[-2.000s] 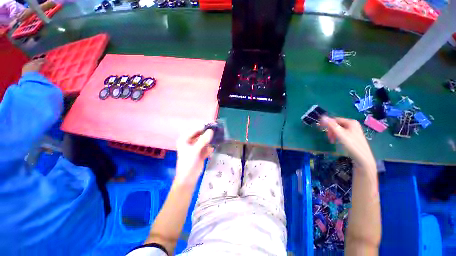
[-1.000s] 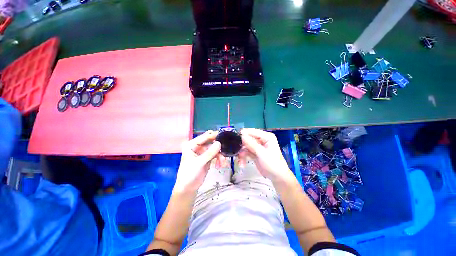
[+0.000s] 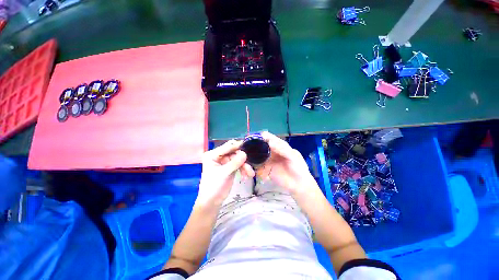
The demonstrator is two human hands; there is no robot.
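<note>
A round unit (image 3: 256, 151) with a dark disc face is held over my lap, in front of the bench edge. My left hand (image 3: 225, 167) grips its left side with thumb and fingers. My right hand (image 3: 284, 163) grips its right side. The fingers hide the unit's rim and underside. The black laser fixture (image 3: 243, 91) stands on the bench beyond, with red lines on its base. One black binder clip (image 3: 312, 98) lies right of the fixture.
Waiting units (image 3: 87, 98) lie on the pink mat (image 3: 148, 115). A red compartment tray (image 3: 24, 90) is far left. Coloured clips (image 3: 387, 87) lie near the slanting post (image 3: 416, 21). A blue clip bin (image 3: 416, 219) is below right. A person's blue sleeve (image 3: 49, 240) is at lower left.
My right hand has left the black clip, now lying on the bench, and joined my left hand at the unit. Since one second ago the unit has tilted slightly.
</note>
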